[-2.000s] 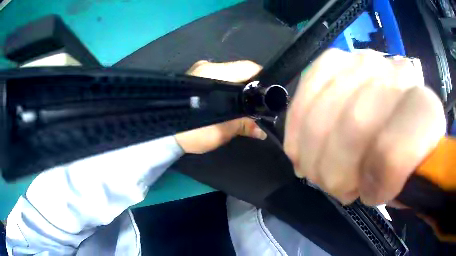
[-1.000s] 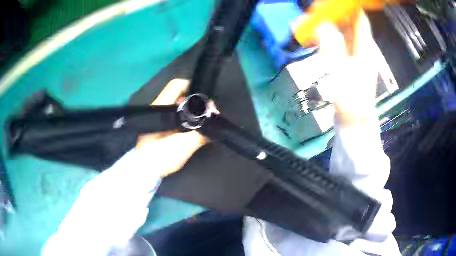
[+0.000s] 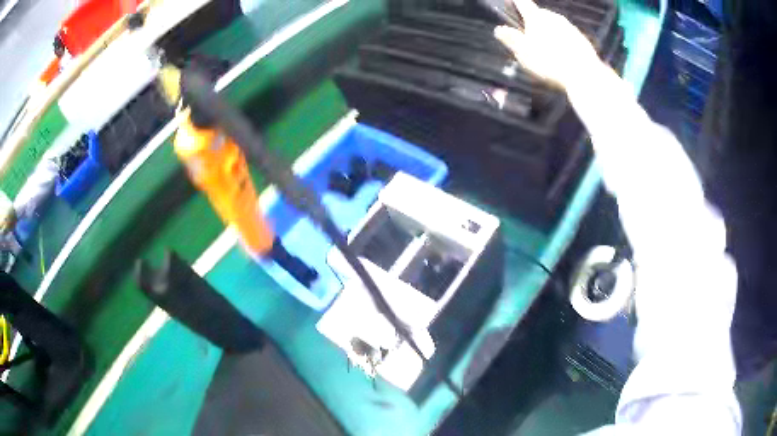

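My right hand (image 3: 549, 47) is at the top, its arm reaching up from the lower right. Its fingertips are at the row of stacked black legs (image 3: 477, 89), near the picture's top edge. The frames do not show whether the fingers grip a leg. My left hand is out of the picture. The orange electric screwdriver (image 3: 223, 183) hangs tilted over the blue parts bin (image 3: 417, 157), with no hand on it. Its black cord crosses in front of the white-topped feeder box (image 3: 473, 223).
The black jig (image 3: 260, 396) with its end block (image 3: 200, 306) lies at the lower left, partly cut off. A green conveyor (image 3: 294, 119) runs behind. A white reel (image 3: 601, 283) is right of the bench edge. Blue and red containers stand at the far left.
The view has swung right to the feeder and stacked legs. My right hand has let go of the screwdriver and moved to the legs. My left hand and the three-legged assembly have left view.
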